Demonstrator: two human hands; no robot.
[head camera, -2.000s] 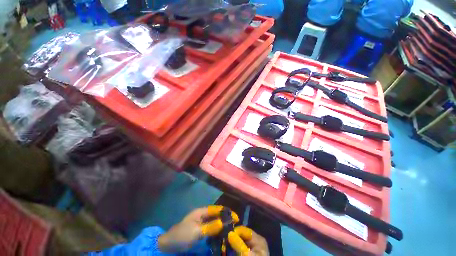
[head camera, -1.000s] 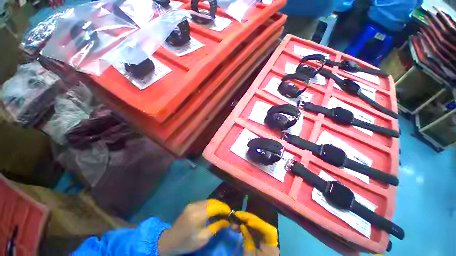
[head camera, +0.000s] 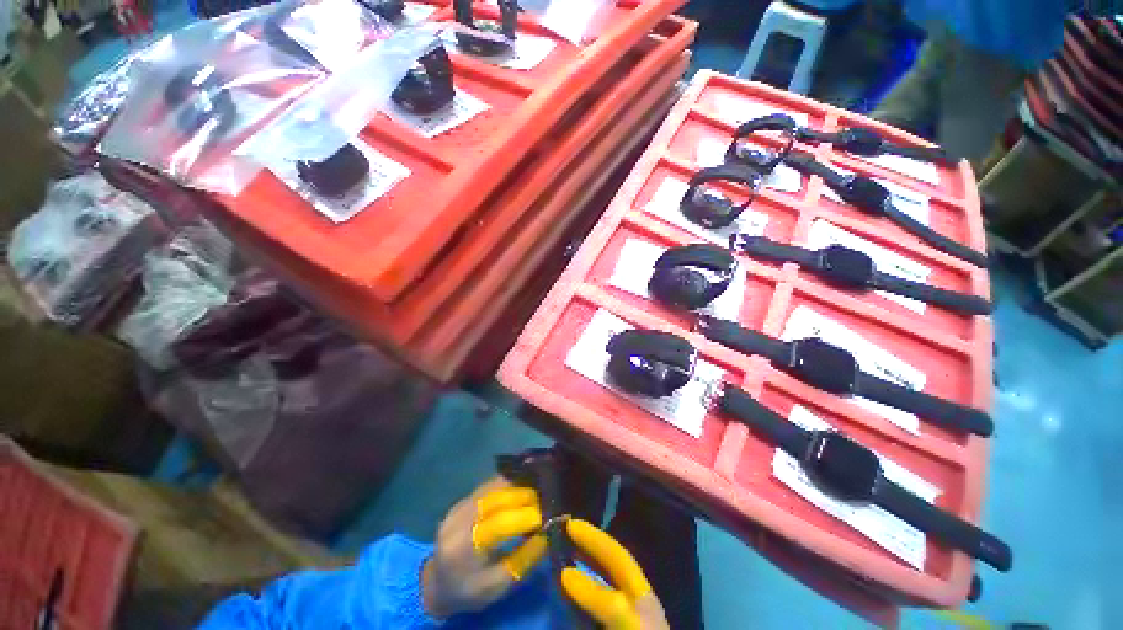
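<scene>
My left hand (head camera: 487, 548) and my right hand (head camera: 610, 585), both with yellow finger cots, are low in front of me. Their fingertips hold a black watch strap (head camera: 557, 492) with a small metal glint between them; dark clothing behind hides its outline. The right hand is cut off by the bottom edge. The red working tray (head camera: 616, 433) is beyond them to the right. Its left column holds watches closed into rings, such as the nearest ring watch (head camera: 650, 362). Its right column holds open watches lying flat, such as the nearest open watch (head camera: 845, 466). White paper slips (head camera: 905, 532) lie under them.
A higher stack of red trays (head camera: 394, 277) stands at the left, with watches under clear plastic film (head camera: 234, 99). Bagged material (head camera: 92, 240) is at far left, another red tray (head camera: 56, 542) at lower left. A white stool (head camera: 788, 37), a person's blue smock (head camera: 998, 25) and racked trays are behind.
The hands have shifted slightly and more of the black piece now shows above the fingers. A blue smock has moved in at the upper right. The watches in the working tray are unchanged.
</scene>
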